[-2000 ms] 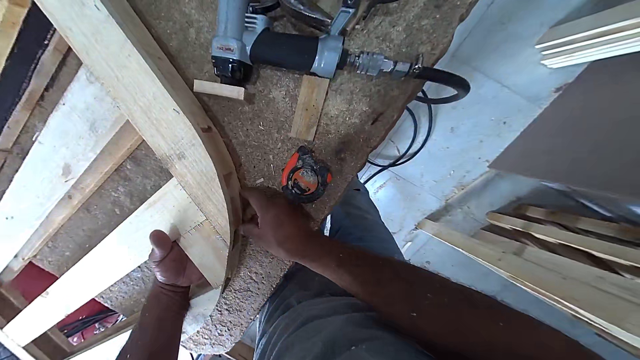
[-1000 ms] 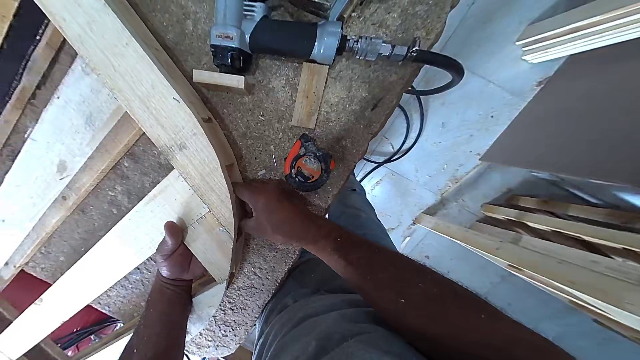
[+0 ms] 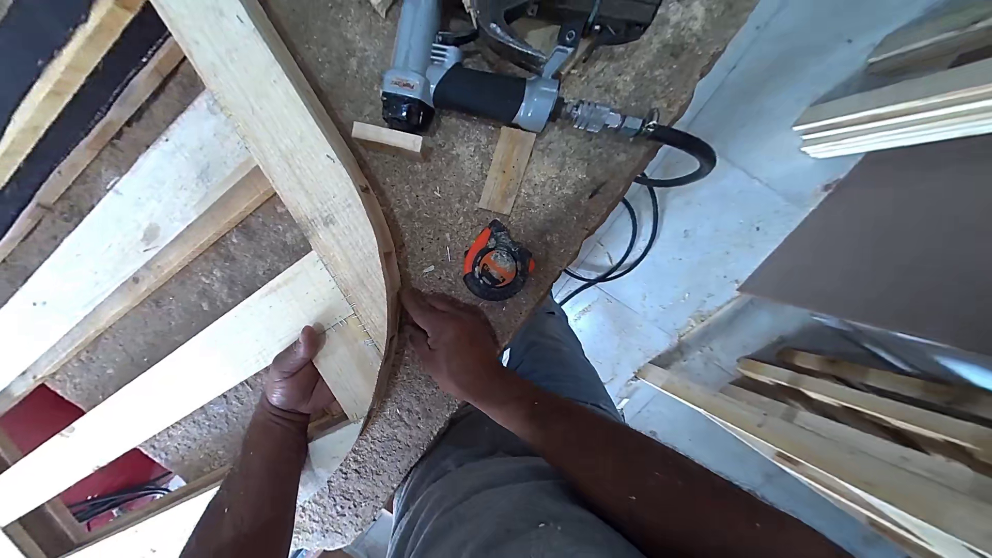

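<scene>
My left hand (image 3: 298, 376) grips the end of a wooden slat (image 3: 194, 364) at a short wood block (image 3: 349, 372), its thumb on top and its fingers hidden below. Against the outer edge of a curved wooden frame piece (image 3: 310, 178) rests my right hand (image 3: 453, 341), fingertips at the rim. Staples cross the joint between slat, block and curved piece. A black and orange tape measure (image 3: 496, 267) lies just beyond my right hand. Farther up, a pneumatic stapler (image 3: 480, 93) lies on its side, joined to a black air hose (image 3: 686, 151).
Two small wood offcuts (image 3: 508, 170) lie by the stapler on the rough particle-board table (image 3: 434, 209). A metal clamp-like tool (image 3: 511, 39) is behind it. Wooden strips (image 3: 821, 442) and stacked boards (image 3: 899, 116) stand at the right, beyond the table's jagged edge. Hose loops hang there.
</scene>
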